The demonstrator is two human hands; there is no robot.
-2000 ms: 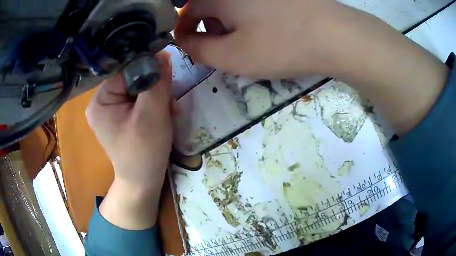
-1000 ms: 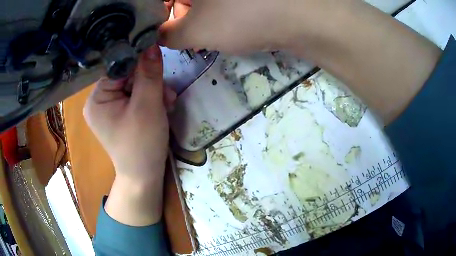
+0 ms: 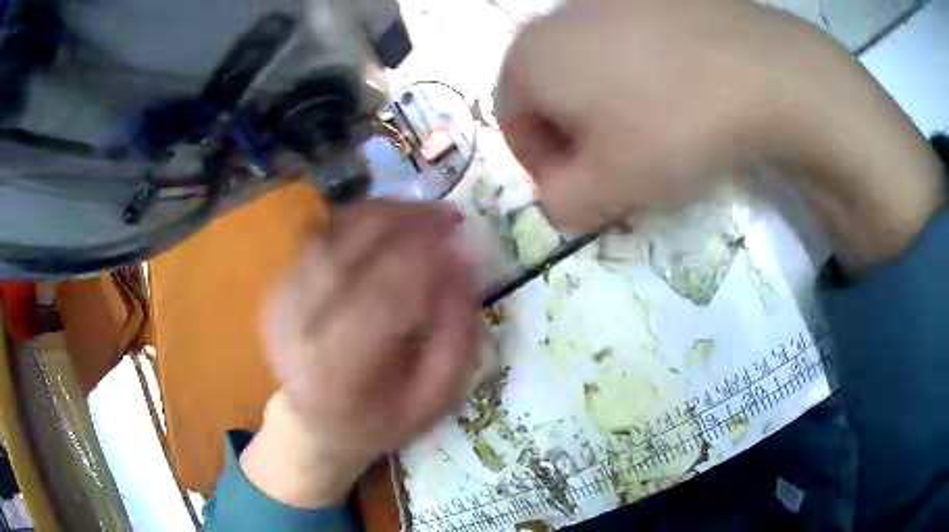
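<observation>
The sewing machine head point(image 3: 94, 94) fills the upper left, blurred, with its dark round knob point(image 3: 338, 171) above my left hand. My left hand point(image 3: 380, 317) is strongly blurred below the knob, over the machine bed's left end; its fingers look curled, and whether it holds anything cannot be told. My right hand point(image 3: 614, 114) is also blurred, to the right of the needle area, with fingers curled; no held thing can be made out. The needle plate point(image 3: 437, 145) shows between the hands, with small metal parts. No thread can be made out.
A tan-brown leather panel point(image 3: 224, 343) lies left of my left hand. Brown pieces point(image 3: 94, 322) are further left, with a red thing point(image 3: 21, 307) beside them. A printed ruler point(image 3: 666, 442) runs along the worn white table's front edge. A dark seam point(image 3: 557, 260) borders the bed.
My hands have moved away from the machine head and apart. My left hand came down and right, my right hand went right. The needle plate area is now uncovered.
</observation>
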